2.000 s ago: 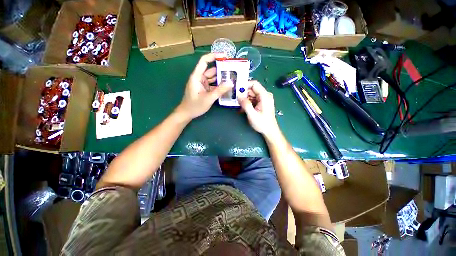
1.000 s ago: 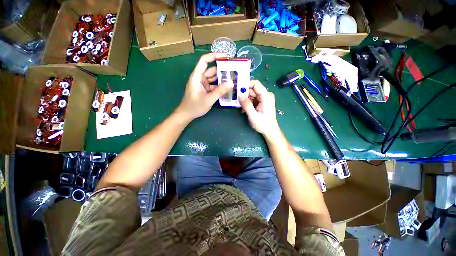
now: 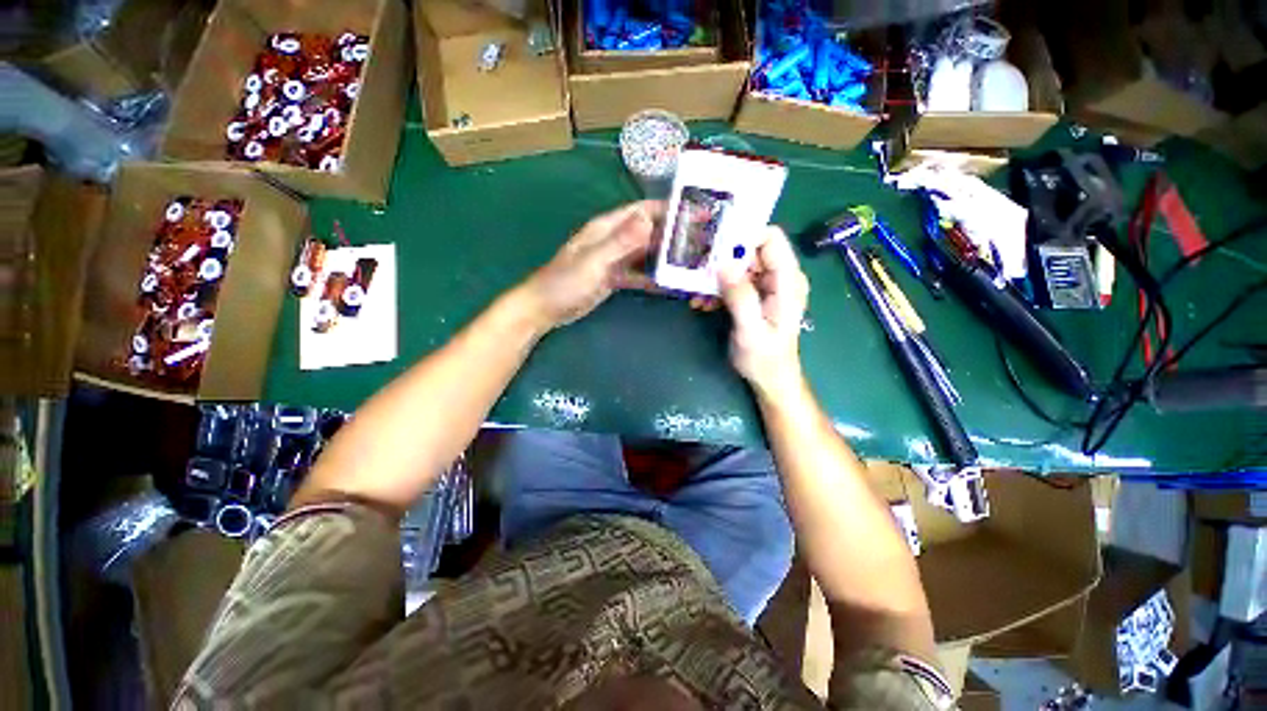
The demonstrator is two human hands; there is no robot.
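A white housing point(image 3: 757, 188) with a dark rectangular window and a small dark round spot is held over the bench, tilted a little to the right. My right hand point(image 3: 766, 299) grips its lower right side, with the thumb near the round spot. My left hand point(image 3: 600, 260) is at its left edge, with the fingers partly hidden behind or beside it; whether it grips the housing is unclear. A clear round tub with whitish contents point(image 3: 652, 143) stands just behind the housing.
Boxes of red-brown parts point(image 3: 178, 299) stand left, beside a white card point(image 3: 364, 345). Boxes with blue parts point(image 3: 810, 70) stand at the back. A hammer point(image 3: 910, 347), a black corded tool point(image 3: 1021, 327) and cables lie right. A cardboard box point(image 3: 1021, 556) is below the bench's right edge.
The housing has moved slightly right in the picture and tilted clockwise. My left thumb has come off its window, and my left hand has shifted to its left edge. The whole view has shifted slightly.
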